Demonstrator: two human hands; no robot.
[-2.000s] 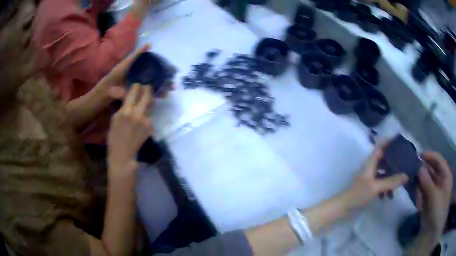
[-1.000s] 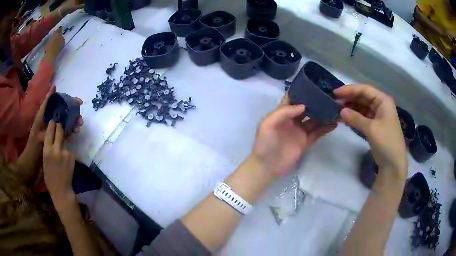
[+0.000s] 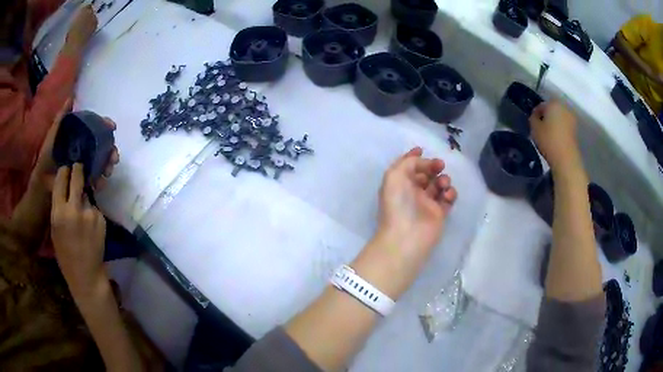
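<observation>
My left hand (image 3: 417, 196), with a white band on its wrist, is palm up over the bench, fingers slightly curled, holding nothing. My right hand (image 3: 554, 131) reaches to the far right side of the bench and grips the near rim of a dark grey housing (image 3: 517, 104). Its fingertips are partly hidden. Another open housing (image 3: 510, 161) stands just below that one. A loose pile of small dark clips (image 3: 222, 116) with pale centres lies on the left of the bench.
Several housings (image 3: 389, 81) stand open side up at the far side, before a raised pale ledge (image 3: 480, 58). A few loose clips (image 3: 453, 136) lie near them. A clear plastic bag (image 3: 443, 309) lies below my left hand. A co-worker's hands (image 3: 73, 196) hold a housing at left.
The housing that both hands held has left my left hand. My right hand has moved up and right to a housing by the ledge. The view has shifted slightly.
</observation>
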